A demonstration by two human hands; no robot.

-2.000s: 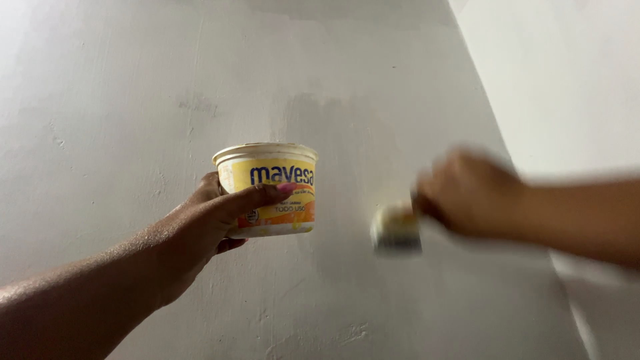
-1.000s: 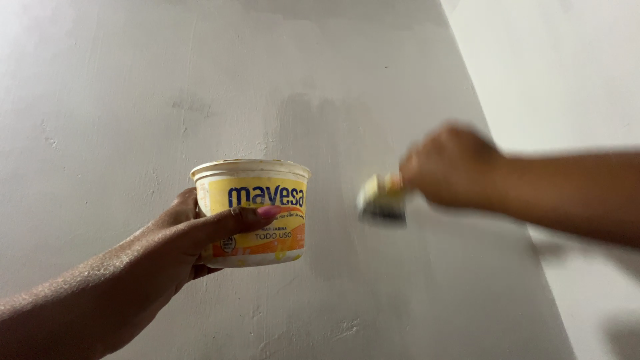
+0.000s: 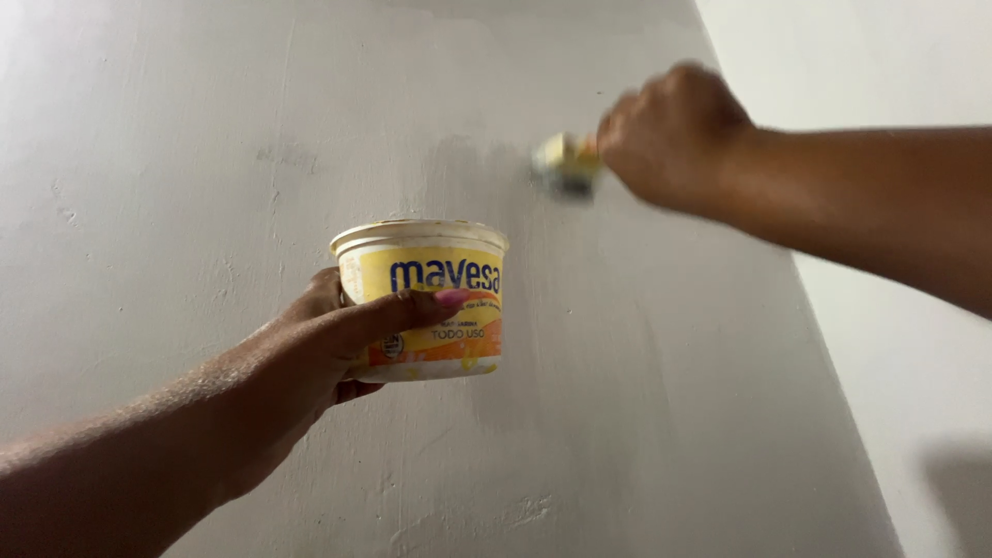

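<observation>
My left hand (image 3: 364, 325) is wrapped around a yellow and white Mavesa margarine tub (image 3: 434, 263), its thumb across the printed front. The tub is upright with its rim at the top, and what it holds inside is hidden. Up and to the right of it, my right hand (image 3: 674, 132) grips the handle of a paintbrush (image 3: 570, 167), blurred by motion. The brush head points left and down, close to the grey wall (image 3: 232, 155); whether the bristles touch the wall I cannot tell.
The grey wall fills most of the view, with darker patches and streaks behind the tub and brush and small bumps in its surface. A white wall (image 3: 852, 70) meets it along a slanting edge at the right, with a shadow low on it.
My right hand has moved up with the paintbrush since one second ago. The left hand keeps its hold on the tub.
</observation>
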